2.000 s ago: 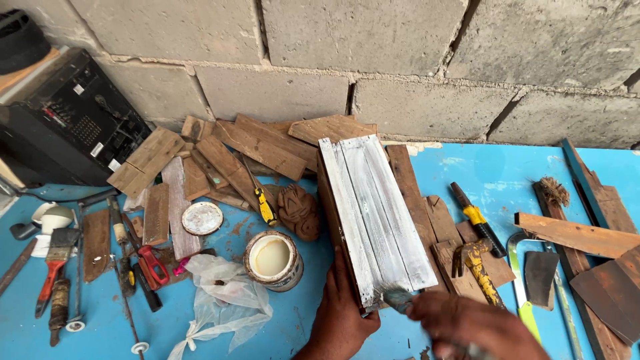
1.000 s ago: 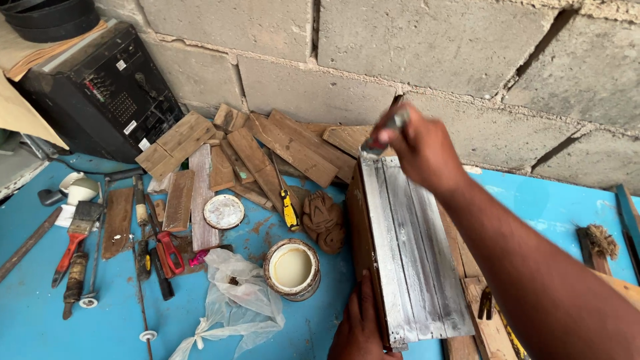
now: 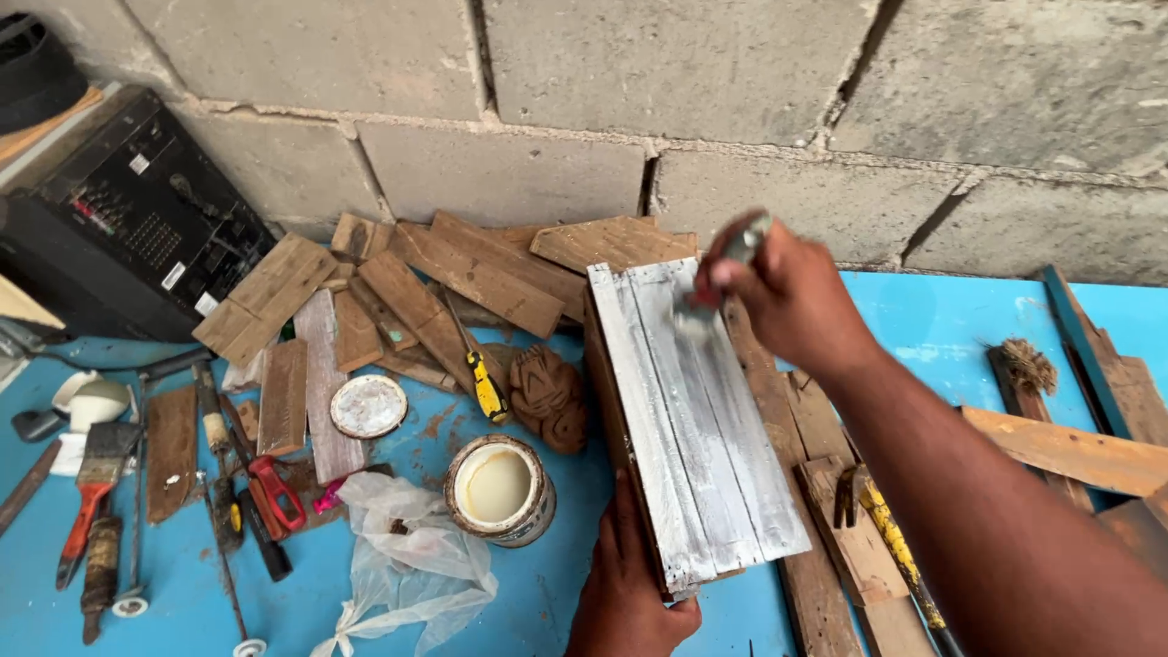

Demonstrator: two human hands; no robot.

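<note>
A wooden box (image 3: 698, 429) with a slatted top coated in streaky white paint stands on the blue table. My right hand (image 3: 776, 292) grips the handle of a paintbrush (image 3: 698, 306), whose blurred bristles are on the upper part of the slats. My left hand (image 3: 625, 584) holds the box at its near left corner, fingers along its brown side. Left of the box stands an open paint can (image 3: 499, 491) of off-white paint, with its paint-smeared lid (image 3: 369, 406) lying behind it. A carved wooden piece (image 3: 547, 399) lies close to the box's left side.
Scrap boards (image 3: 474, 274) lie piled by the block wall (image 3: 566, 173). A yellow-black screwdriver (image 3: 486, 388), plastic bag (image 3: 401, 557), red-handled brush (image 3: 96, 484) and black electronic case (image 3: 137, 219) are at left. A claw hammer (image 3: 890, 538) and more planks (image 3: 1077, 452) are at right.
The brush in my right hand has gone from the box's near end to its far end, then a little back towards me. My left hand stays at the near left corner.
</note>
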